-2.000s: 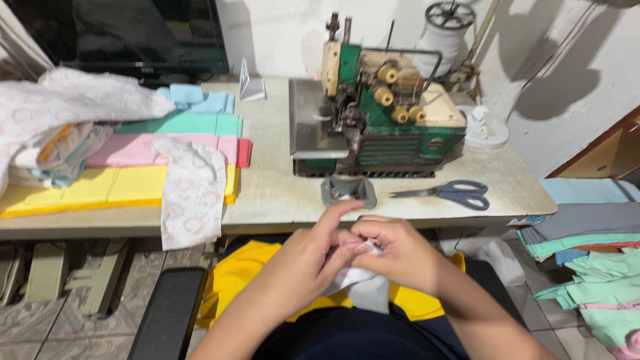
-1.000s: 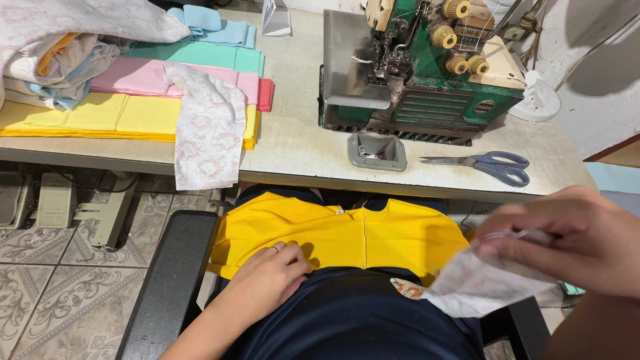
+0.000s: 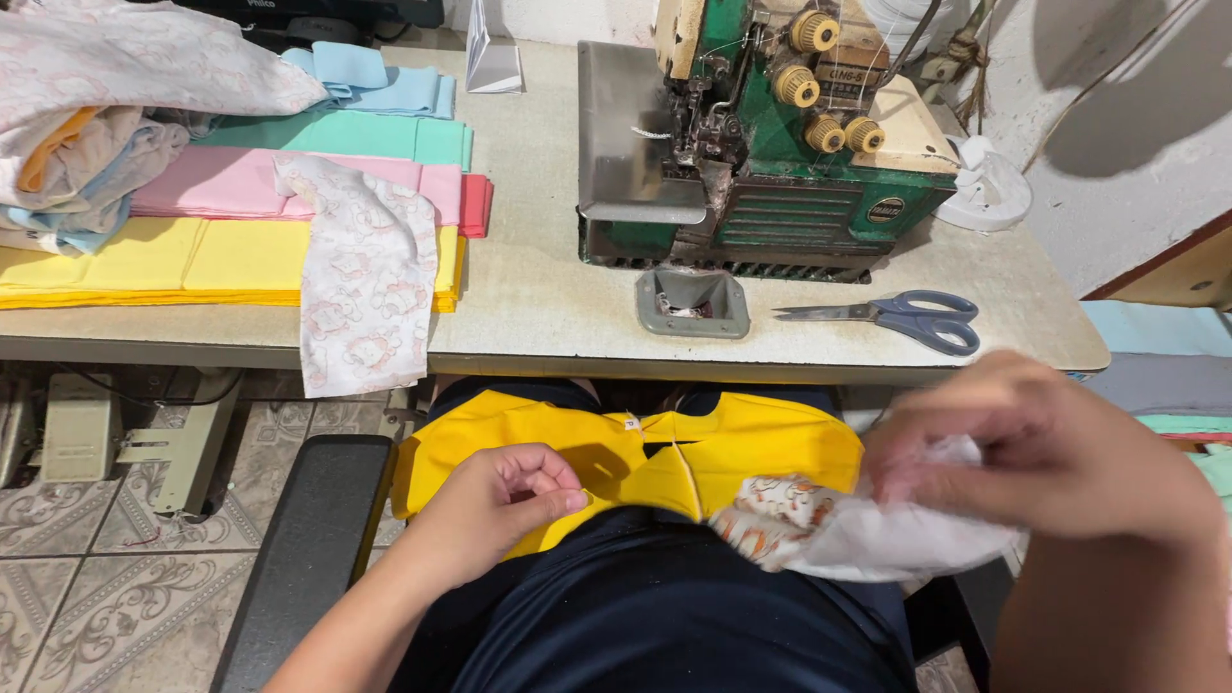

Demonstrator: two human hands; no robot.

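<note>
Across my lap lies a yellow fabric garment piece (image 3: 770,438) with a seam and a small white label. My left hand (image 3: 515,510) pinches its near edge between thumb and forefinger. At the right, my right hand (image 3: 1001,462), blurred, grips a white fabric piece (image 3: 876,539) with an orange-brown print at its left end, which hangs over the yellow piece and my dark clothing. Beyond my lap, on the table, stands a green overlock sewing machine (image 3: 799,221). Scissors with blue-grey handles (image 3: 929,318) lie in front of it, beside a grey recessed bin (image 3: 693,327) holding scraps.
Stacked folded fabrics (image 3: 250,255) in yellow, pink, green and blue lie on the table's left, with a printed piece (image 3: 371,279) hanging over the table edge (image 3: 539,366). A black armrest (image 3: 308,558) is at my left. More folded fabric (image 3: 1169,375) sits at the far right.
Both hands were together on white fabric two seconds ago, then parted, the right taking it to the right. Since one second ago, my left hand has pinched the yellow piece's edge. The view has tilted down.
</note>
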